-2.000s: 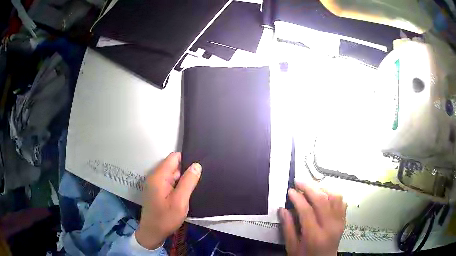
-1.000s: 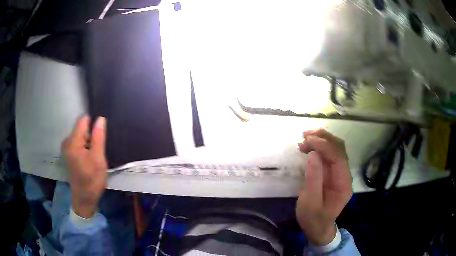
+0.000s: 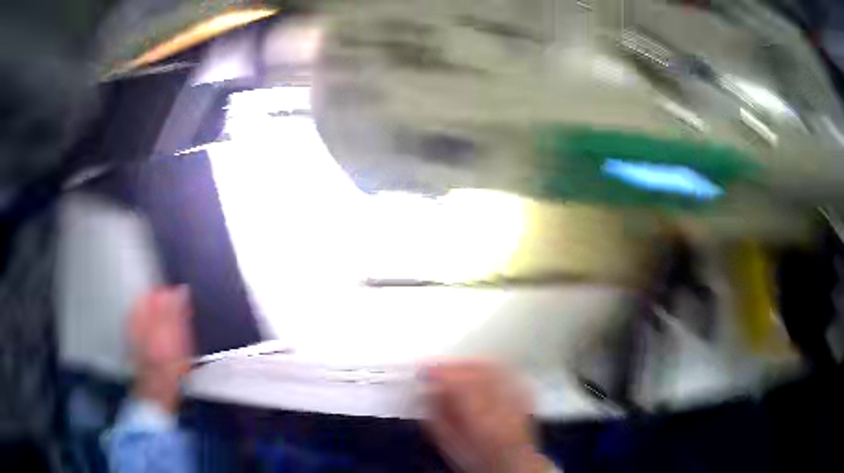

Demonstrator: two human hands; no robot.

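Note:
The view is strongly blurred. A flat black cut piece [image 3: 196, 245] lies on the white sewing table at the left. My left hand [image 3: 162, 337] is at its lower left edge; I cannot tell whether the fingers grip it. My right hand [image 3: 479, 411] is low in the middle, over the table's front edge [image 3: 305, 393] and apart from the black piece. Its fingers are smeared, and whether it holds anything cannot be told. Lamp glare whitens the table between the piece and the machine.
The cream sewing machine [image 3: 444, 102], with a green panel [image 3: 648, 171], fills the upper right. Dark looped shapes, possibly scissors [image 3: 611, 360], lie at the right of the table. A yellow box [image 3: 757, 296] stands further right. More black fabric [image 3: 134, 120] is at the upper left.
The view has swung right towards the machine. My right hand has moved left, nearer the table's front edge. My left hand remains beside the black piece. The dark strip seen earlier no longer shows.

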